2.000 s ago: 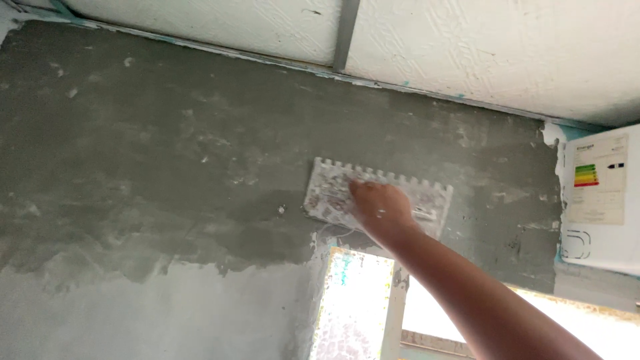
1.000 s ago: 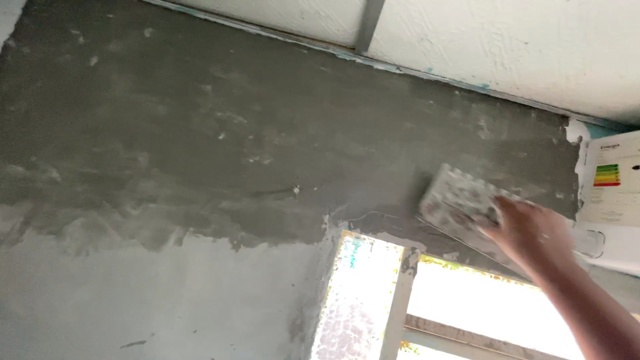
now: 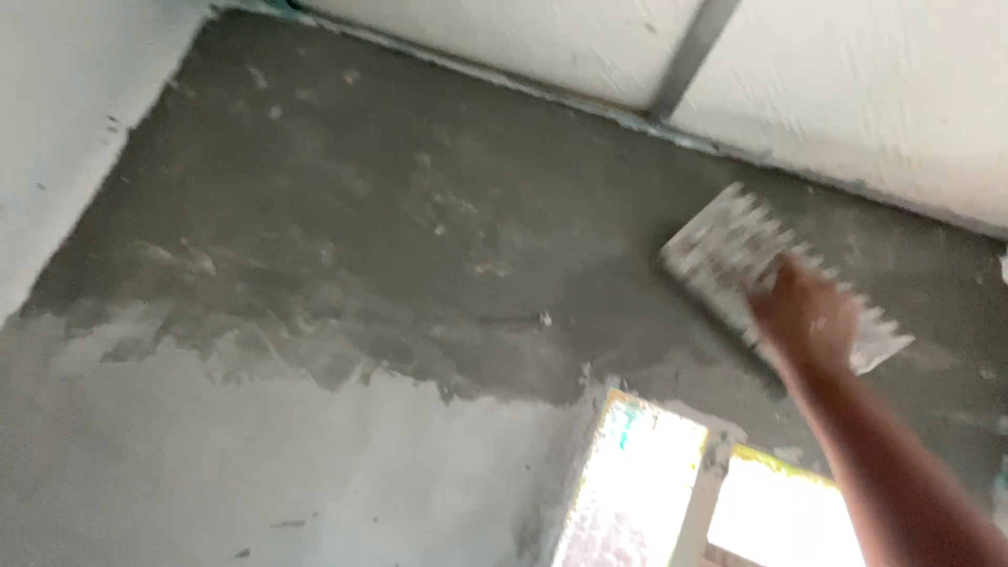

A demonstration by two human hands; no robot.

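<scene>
My right hand (image 3: 807, 315) grips a notched trowel (image 3: 709, 248) at the right of the view, its flat face against the wall and its toothed edge toward the upper right. Motion blurs both hand and tool. Dark grey, damp-looking plaster (image 3: 378, 205) covers the upper wall around the trowel, with pale specks and a small light lump (image 3: 545, 319) left of the tool. Below a ragged lower border the wall is a lighter grey (image 3: 315, 457). My left hand is out of the frame.
Overhead, white ceiling panels (image 3: 504, 39) meet the wall, with a metal strip (image 3: 693, 59) between them. A bright window (image 3: 630, 488) with a pale frame (image 3: 701, 496) lies below the trowel. On the left stands a white side wall (image 3: 79, 118).
The trowel in my right hand has moved right from above the window's left part, then up the wall, and it is now tilted more steeply. The view has shifted left, and the white labelled box is out of sight.
</scene>
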